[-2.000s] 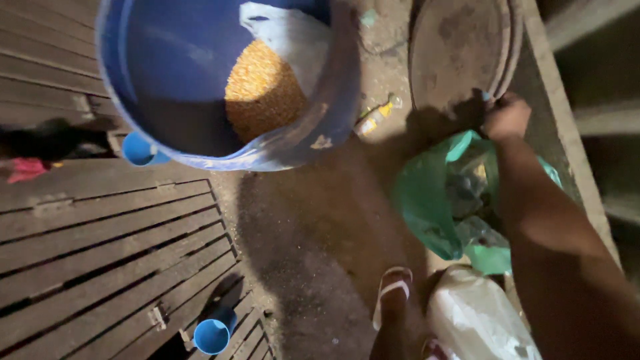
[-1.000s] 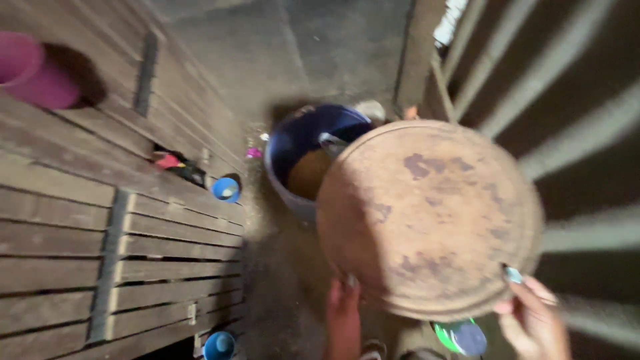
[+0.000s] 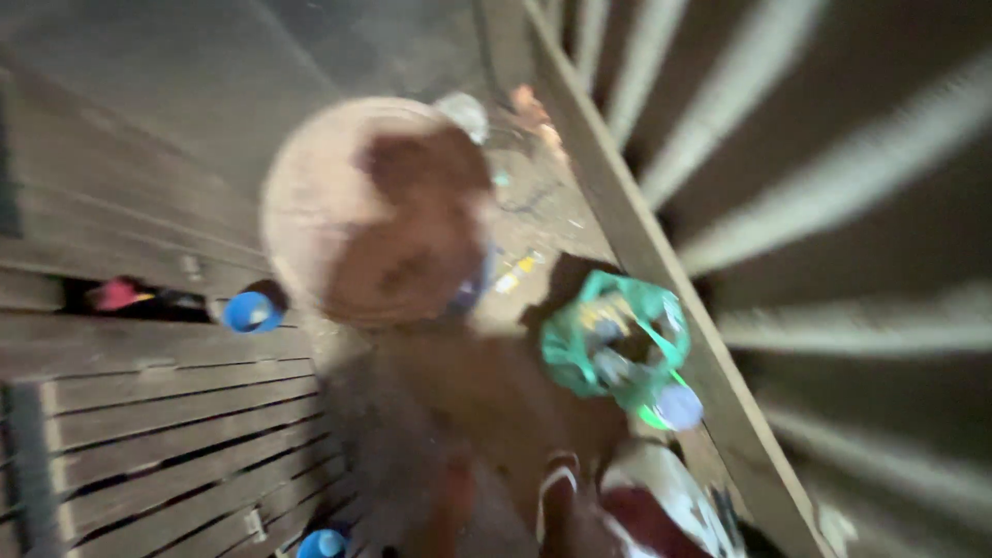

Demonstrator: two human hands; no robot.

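A round, worn lid (image 3: 310, 186) covers the top of the blue drum (image 3: 473, 287), whose side shows only at the lid's right edge. A dark shadow falls over much of the lid. Neither of my hands shows clearly. The blurred reddish-brown shape low in the middle may be my left hand or arm, below the lid and apart from it; what it holds cannot be told. My right hand is not in view. To the right of the drum, a green plastic bag (image 3: 566, 349) stands open on the floor with mixed items inside.
Wooden slatted panels (image 3: 186, 434) line the left side, with a blue cup (image 3: 252, 311) and another blue cup (image 3: 322, 544) beside them. A wooden beam (image 3: 674, 256) runs along the right wall. A sandalled foot (image 3: 558, 496) and a white bag (image 3: 659, 465) are at the bottom.
The lid, held in both my hands beside the drum one second ago, now lies over the drum's opening. My right hand has left the view. The corn seen inside earlier is hidden.
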